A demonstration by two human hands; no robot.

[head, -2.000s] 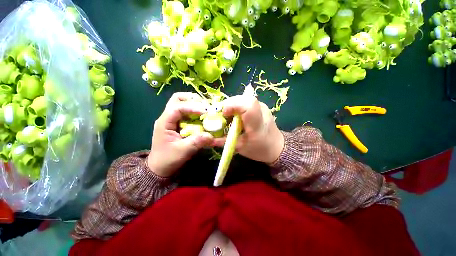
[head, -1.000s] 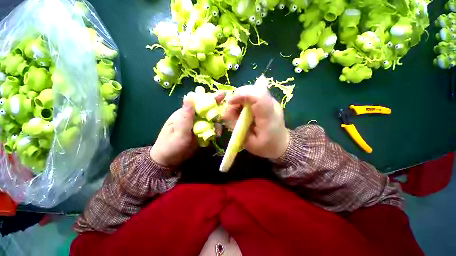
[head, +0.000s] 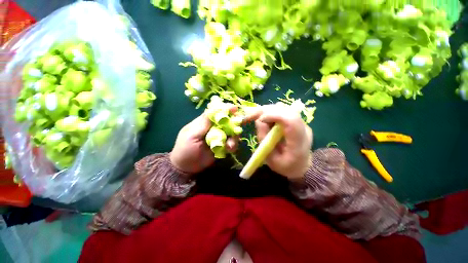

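Note:
My left hand (head: 194, 143) holds lime-green toy figures (head: 218, 134) in front of my chest, with their hollow ends showing. My right hand (head: 288, 137) is shut around the yellowish handle of a trimming knife (head: 261, 152). The pale butt of the handle points down towards me. The knife's tip is blurred and I cannot make it out. My right fingers reach to the upper edge of the figures. Thin stringy flash (head: 251, 143) hangs between my hands, and more lies just beyond the right hand.
A heap of untrimmed figures (head: 379, 56) spans the far side. A clear plastic bag (head: 115, 149) full of green figures stands at left, beside red baskets (head: 13, 192). Yellow-handled nippers (head: 377, 164) lie at right. A few figures (head: 463, 77) show at the far right edge.
The whole view has shifted, so the table's things sit further right and lower. The held figures have turned, their hollow ends now showing. The knife stays in my right hand.

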